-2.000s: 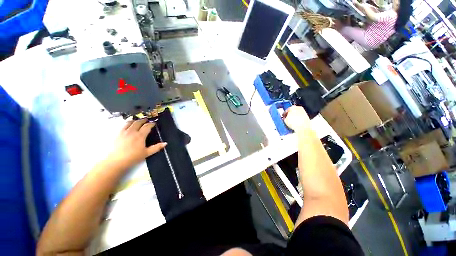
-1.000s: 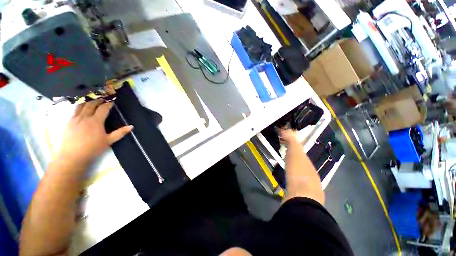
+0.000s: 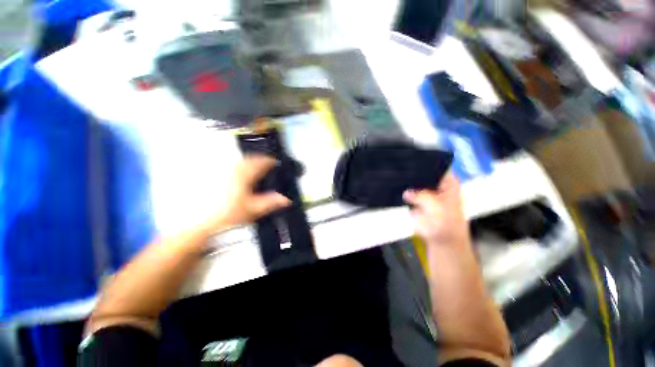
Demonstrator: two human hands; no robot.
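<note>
The picture is blurred. The long black fabric panel (image 3: 282, 233) runs from under the needle area of the grey machine head (image 3: 208, 75) toward the table's front edge, with a short piece of silver line showing near its lower end. My left hand (image 3: 251, 193) lies on the panel's left side, thumb reaching across it. My right hand (image 3: 439, 208) holds a black fabric piece (image 3: 384, 174), wide with a rounded left end, by its right end, above the table right of the panel.
A large blue crate (image 3: 50, 186) stands at the left. Yellow tape (image 3: 329, 125) edges the pale plate by the needle. Blue bins (image 3: 467, 147) with black pieces sit at the table's right. A white tray (image 3: 567, 236) with black parts is below the right edge. A carton (image 3: 585, 150) stands beyond.
My right hand has come up from the tray under the table's edge, now with a black fabric piece in it. My left hand has slid a little down the panel. The view has turned left.
</note>
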